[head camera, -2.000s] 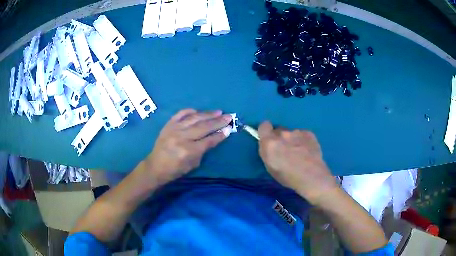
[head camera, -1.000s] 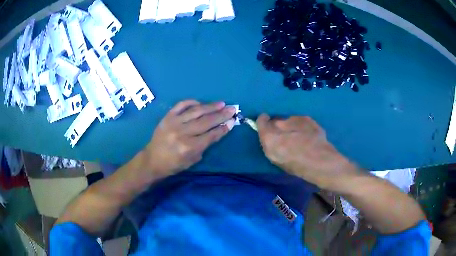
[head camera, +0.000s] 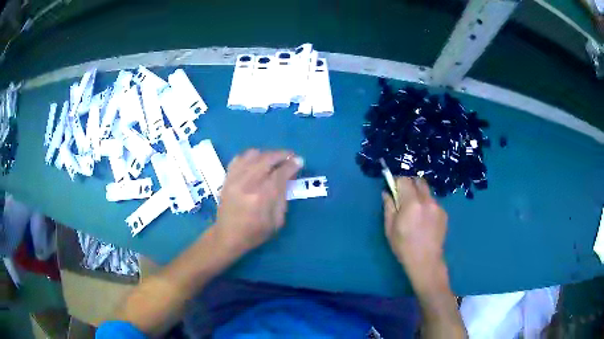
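Note:
A white plastic housing (head camera: 308, 188) lies flat on the bench with its dark opening to the right; its left end is hidden behind my left hand (head camera: 255, 195). My left fingertips are bent together above the housing; whether they grip anything is unclear. My right hand (head camera: 418, 215) holds the small hand tool (head camera: 394, 191) by its pale yellow handle, tip pointing up and left. Its fingertips are at the lower edge of the pile of small black inserts (head camera: 430, 132).
A loose heap of white housings (head camera: 149, 109) lies at left. A row of housings (head camera: 279, 83) stands by the pale rail (head camera: 371, 66) at the far edge, one askew. A white strip (head camera: 600, 238) is at the right edge. A carton (head camera: 99, 285) is below left, white bags (head camera: 510, 314) below right.
My right hand and the tool have moved from the housing to the black pile. My left fingers have come off the housing's opening end. The view has tilted up, showing more of the far edge.

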